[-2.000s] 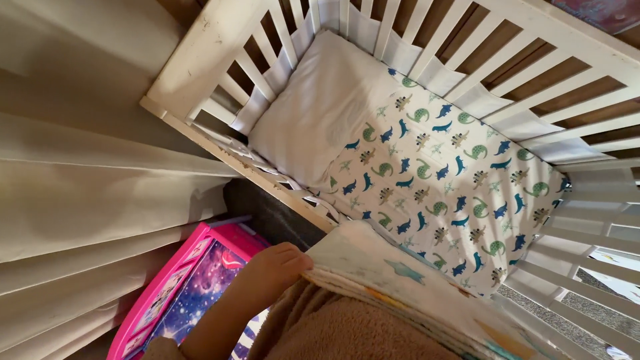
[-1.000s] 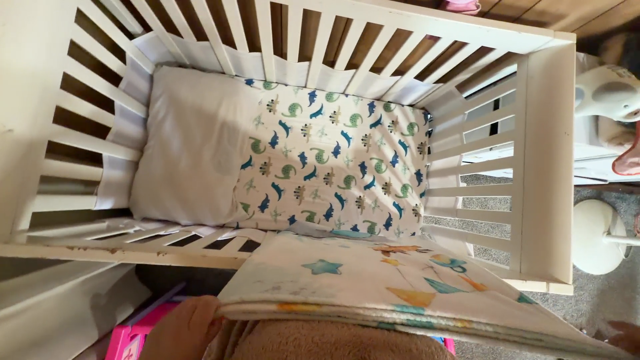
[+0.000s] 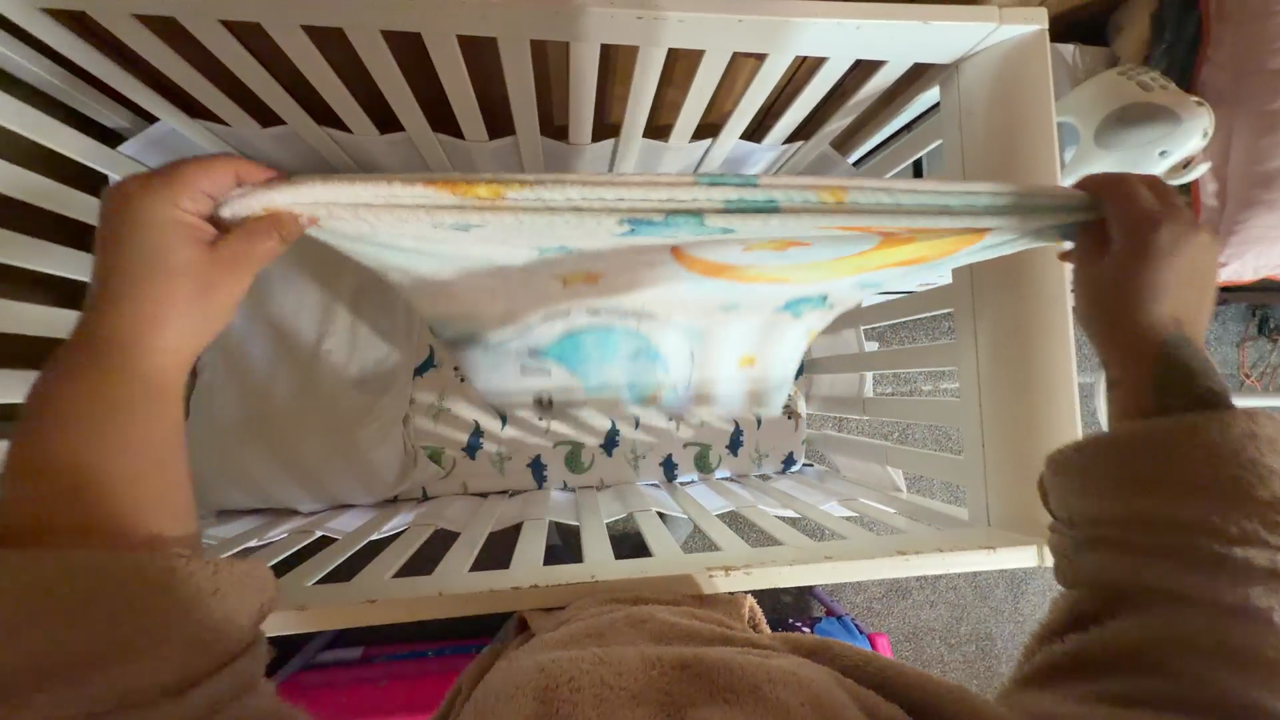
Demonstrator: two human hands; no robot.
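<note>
A folded white blanket (image 3: 640, 250) with blue, yellow and orange printed shapes is stretched between my hands above a white wooden crib (image 3: 1010, 400). My left hand (image 3: 190, 250) pinches its left corner between thumb and fingers. At the other end, my right hand (image 3: 1145, 250) grips the right corner. The middle of the blanket hangs down, blurred. Below it lies a mattress with a dinosaur-print sheet (image 3: 570, 460), partly hidden. A white pillow (image 3: 300, 400) rests at the crib's left end.
The crib's near rail (image 3: 850, 560) runs just in front of my body, with a pink item (image 3: 390, 685) below it. Slatted sides surround the mattress. Past the right end are a white rounded object (image 3: 1140, 125), pink fabric (image 3: 1240, 150) and carpet (image 3: 930, 620).
The blanket, earlier held low by the near rail, is now raised and spread over the crib. My right hand has come into view, gripping its right end. The view has shifted.
</note>
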